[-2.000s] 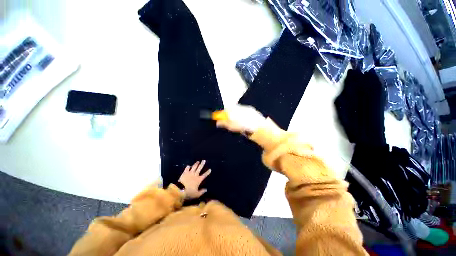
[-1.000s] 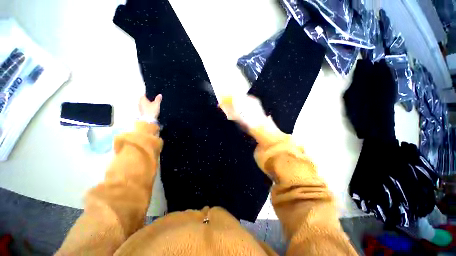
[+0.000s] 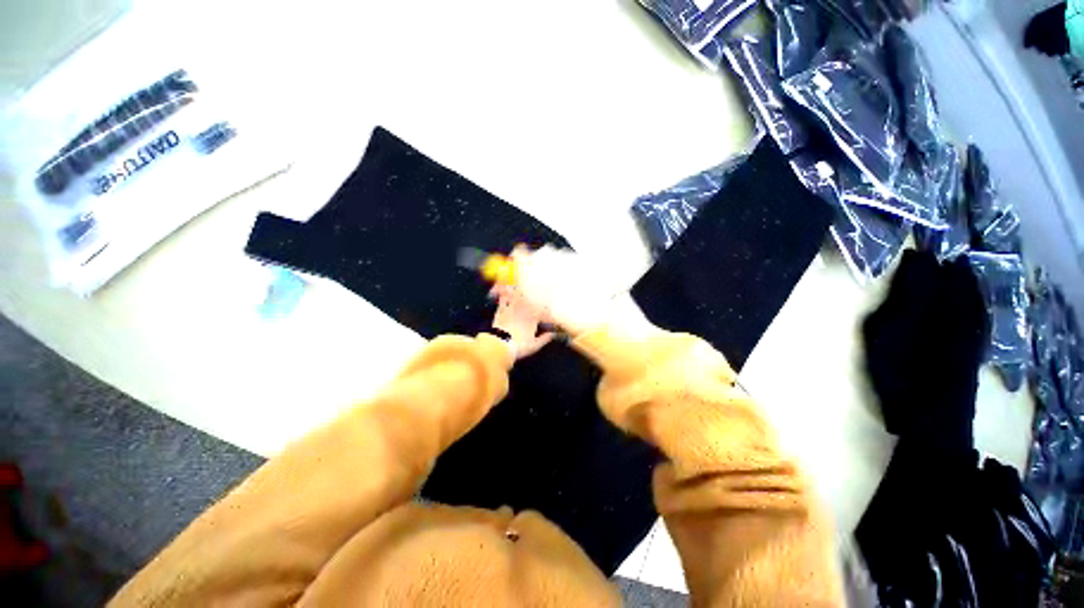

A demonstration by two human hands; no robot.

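Black trousers (image 3: 416,238) with pale specks lie spread on the white table, one leg towards the upper left, the other towards the upper right. My right hand (image 3: 541,285), blurred, holds thread snips (image 3: 497,270) with a yellow-orange handle and dark tip over the left leg. My left hand (image 3: 520,323) is on the trousers just below my right hand, partly covered by it; whether its fingers pinch the cloth cannot be told.
Printed poly bags (image 3: 131,166) are stacked at the left. A pale blue piece (image 3: 283,291) lies by the trouser leg's end. Packed trousers (image 3: 850,131) in shiny bags pile up at the upper right. Loose black trousers (image 3: 927,344) lie at the right. The table's edge curves along the lower left.
The left trouser leg has swung down and left, and its end covers where the phone was. My left hand has moved right, beside my right hand. The view has shifted.
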